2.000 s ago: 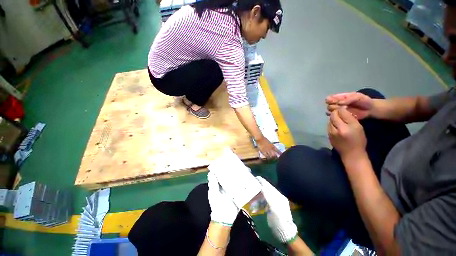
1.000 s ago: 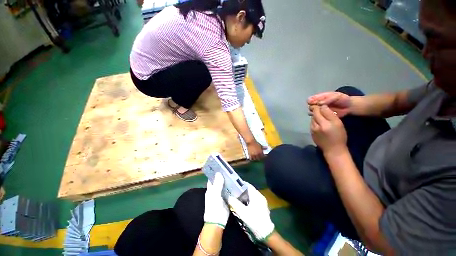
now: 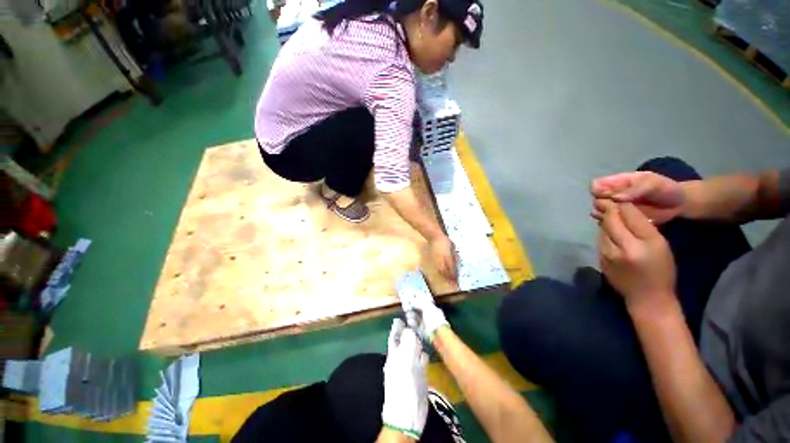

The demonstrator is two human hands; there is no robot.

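A small light-grey bent sheet-metal part (image 3: 412, 285) is held over the front edge of the plywood-topped pallet. My right hand (image 3: 426, 317), in a white knitted glove, grips its lower end. My left hand (image 3: 404, 376), also in a white glove, is just below and left, its fingertips close to the part's lower end. Whether the left fingers touch the part cannot be told.
A person in a striped shirt (image 3: 333, 78) squats on the pallet (image 3: 251, 251), one hand at pale parts (image 3: 468, 225) along its right edge. A stack (image 3: 439, 130) stands behind. A person in grey (image 3: 754, 303) sits at right. Leaning parts (image 3: 176, 396) and an upright block (image 3: 91, 383) stand at left.
The part was turned and moved from my lap toward the pallet's front edge. My right hand moved forward with it. The squatting person's hand has shifted slightly back from the pallet corner.
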